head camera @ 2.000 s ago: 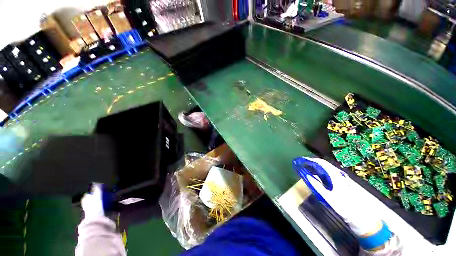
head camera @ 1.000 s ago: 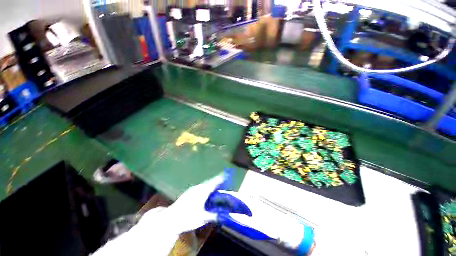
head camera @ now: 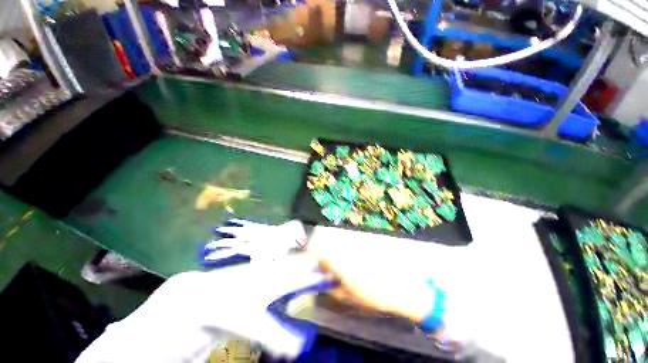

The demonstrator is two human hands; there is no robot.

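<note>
My left hand (head camera: 266, 322), in a white glove with blue fingertips, reaches in from the lower left, blurred, close against my right hand; its grip cannot be told. My right hand (head camera: 355, 283) shows bare skin towards the wrist, with a blue wristband (head camera: 433, 305). A white glove shape with spread blue-tipped fingers (head camera: 245, 241) lies at its far end, pointing left; whether my right fingers are inside cannot be told. Green and yellow circuit boards (head camera: 384, 188) lie piled on a black tray (head camera: 455, 230) beyond my hands.
A second board pile (head camera: 618, 283) on black is at the right edge, past a white surface (head camera: 504, 262). Yellow scraps (head camera: 217, 197) lie on the green belt (head camera: 142, 191). A black box (head camera: 42, 319) is at lower left. Blue bins (head camera: 504, 99) stand beyond the belt.
The view has swung right. My left hand has come from the black box to my right hand. Bare skin now shows at my right hand, where white glove covered it before.
</note>
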